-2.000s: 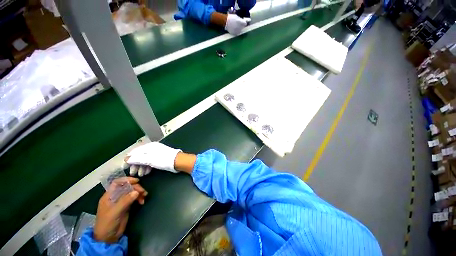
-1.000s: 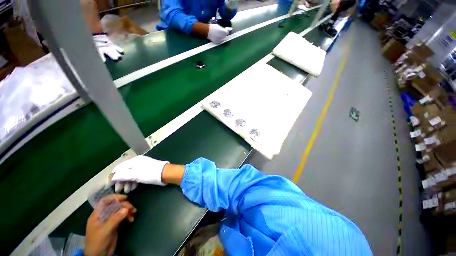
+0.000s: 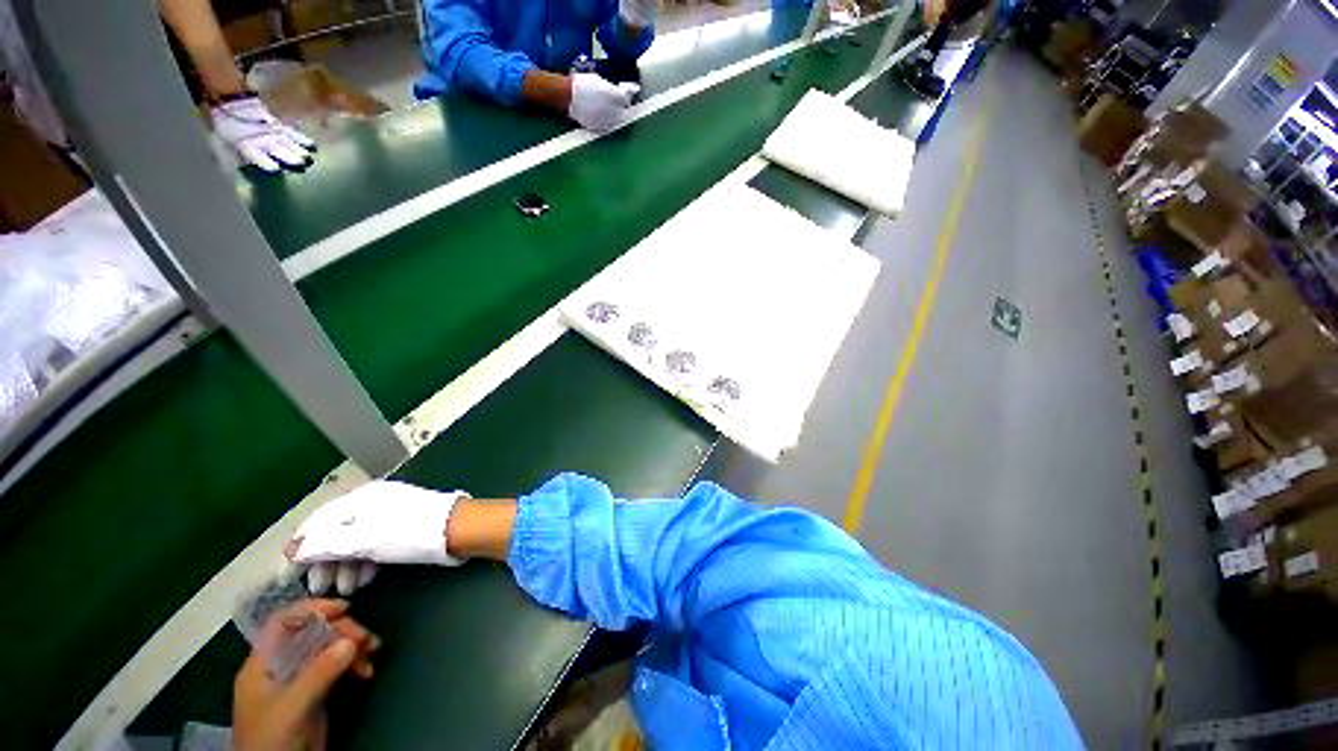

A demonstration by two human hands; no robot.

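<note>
My bare left hand [image 3: 291,690] is at the lower left, cut off by the bottom edge, with a clear-grey bubble bag [image 3: 298,643] between thumb and fingers. My right hand [image 3: 374,525], in a white glove, is just above it at the pale rail, fingers bent down beside a second piece of bubble wrap [image 3: 270,605]. Whether it grips anything is hidden. A white packing tray [image 3: 748,294] lies ahead, with several round grey wrapped parts [image 3: 641,336] along its near-left edge. A small dark part [image 3: 531,206] sits on the green belt.
A grey upright [image 3: 250,294] slants down to the side rail [image 3: 499,349]. A second white tray [image 3: 841,147] lies beyond the first. Across the belt are a person in blue [image 3: 506,52] and another person's gloved hand [image 3: 261,135]. Cartons [image 3: 1247,338] stand right beyond the floor.
The camera view has shifted. The small dark part has moved left along the belt relative to the tray. Another person's gloved hand has appeared at upper left. My hands stay close together.
</note>
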